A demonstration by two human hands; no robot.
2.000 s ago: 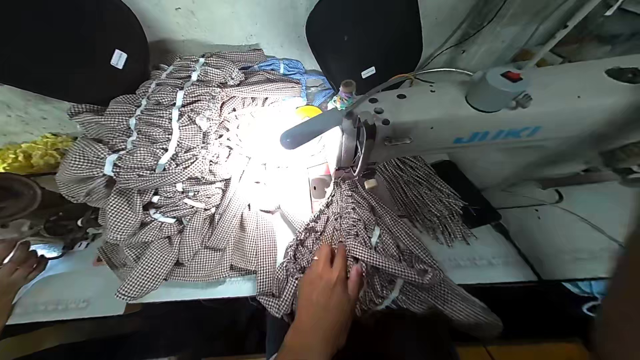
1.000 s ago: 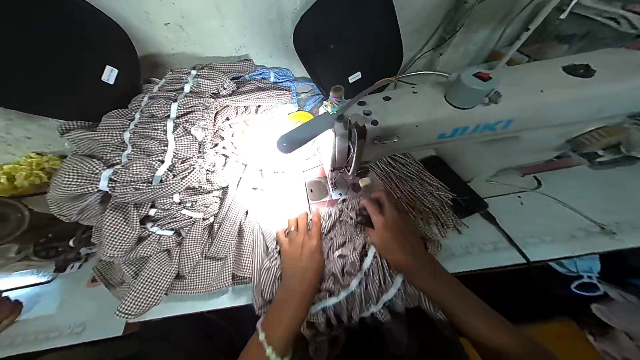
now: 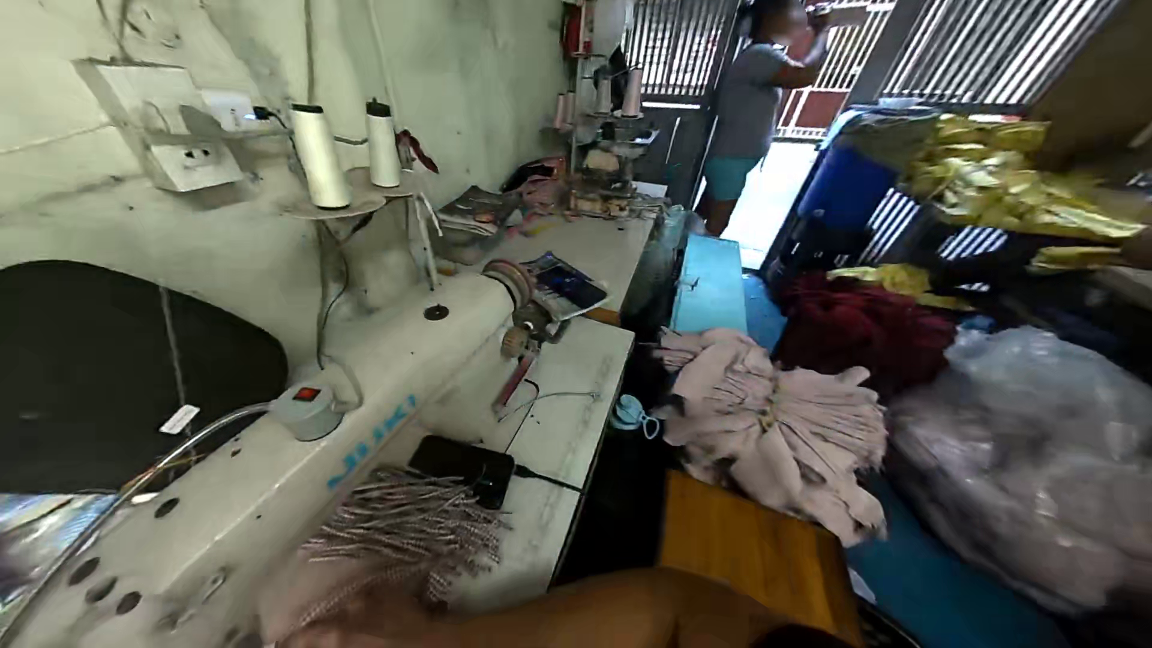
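Observation:
The Juki sewing machine [image 3: 360,414] runs from the lower left toward the middle of the view. Beneath its arm lies a bundle of thin checked fabric strips [image 3: 418,526] beside a black phone [image 3: 463,468] with a cable. My right hand [image 3: 360,616] is blurred at the bottom edge, at the near end of the strips; its fingers and anything in them cannot be made out. The forearm reaches in from the lower right. My left hand is out of view, as are the needle area and the gathered checked cloth.
Two thread cones [image 3: 319,157] stand behind the machine. To the right are a wooden bench [image 3: 756,549], a pile of pale pink cloth [image 3: 774,414], dark red cloth [image 3: 859,328] and a large plastic bag [image 3: 1035,459]. A person [image 3: 751,108] stands near the barred doorway.
The view has swung far to the right. One second ago both hands were on the checked cloth by the needle; now only the right arm and a blurred hand show.

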